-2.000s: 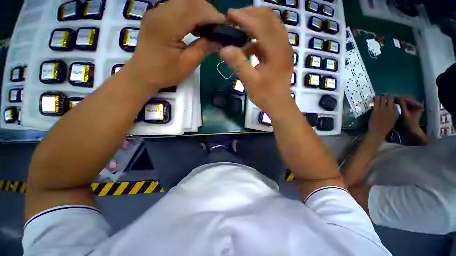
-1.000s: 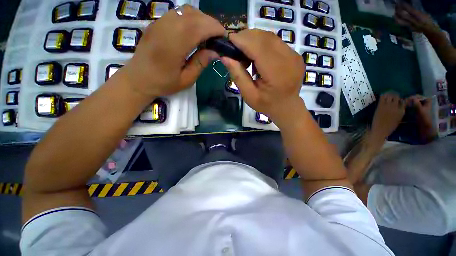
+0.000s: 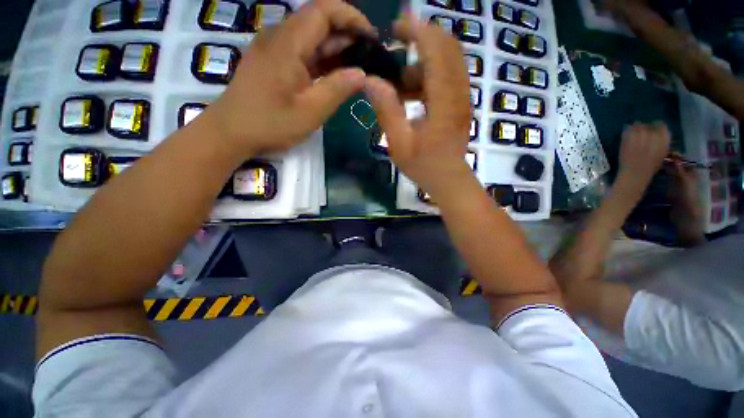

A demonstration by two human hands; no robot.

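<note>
My left hand (image 3: 281, 82) and my right hand (image 3: 428, 102) are together at the top centre, above the bench. Between their fingertips they hold a black housing (image 3: 375, 61), dark and blurred. Its inner side cannot be made out. The left blister trays (image 3: 175, 86) hold paired housings with silver and yellow batteries (image 3: 129, 118). The right blister tray (image 3: 481, 167) holds more of them, with plain black closed housings (image 3: 529, 167) at its near right corner. A thin pale loop (image 3: 362, 113) lies on the green mat below my hands.
A perforated white sheet (image 3: 581, 135) lies right of the right tray. A neighbour's hand (image 3: 644, 147) and white sleeve are at the right, another arm (image 3: 677, 49) at the upper right. The bench edge (image 3: 359, 218) runs below the trays. Striped tape (image 3: 204, 307) is on the floor.
My hands have risen slightly and opened a little around the black housing, which has tilted. The neighbour's near hand has moved up; the other arm reaches further in from the upper right.
</note>
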